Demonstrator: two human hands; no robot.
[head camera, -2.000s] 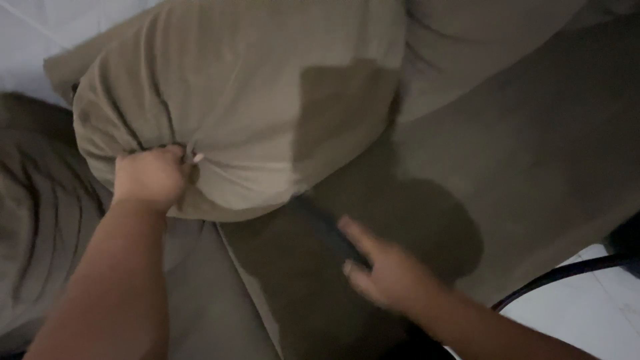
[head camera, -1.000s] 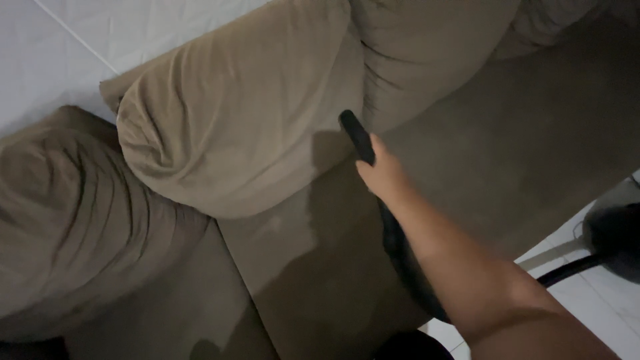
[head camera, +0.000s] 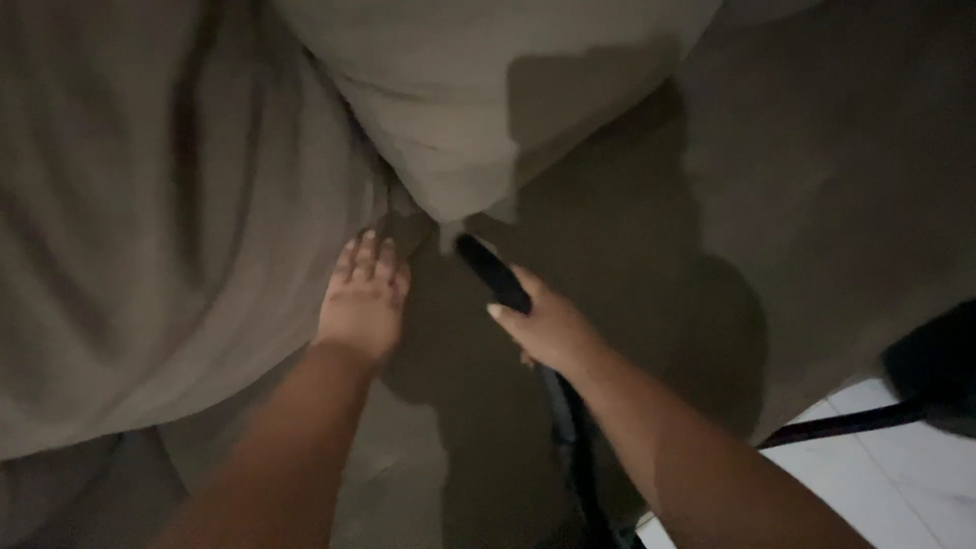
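My right hand (head camera: 545, 320) grips a black vacuum hose end or nozzle (head camera: 492, 271), whose tip points at the low corner of the middle back cushion (head camera: 450, 130). A dark hose (head camera: 568, 427) trails down from that hand over the sofa seat (head camera: 625, 213). My left hand (head camera: 364, 297) lies flat, fingers extended, at the edge of the left back cushion (head camera: 191, 229), holding nothing. It is a little left of the nozzle tip. The cushions and seat are grey-brown fabric, and shadows fall across them.
At the right edge stands a dark object (head camera: 938, 366), partly cut off, with a black hose or tube (head camera: 846, 423) running from it. Pale floor tiles (head camera: 900, 473) show beyond the sofa's front edge at the lower right.
My left hand, on the middle cushion two seconds ago and out of view one second ago, is now at the left cushion. The nozzle is now at the middle cushion's corner. The view has moved closer.
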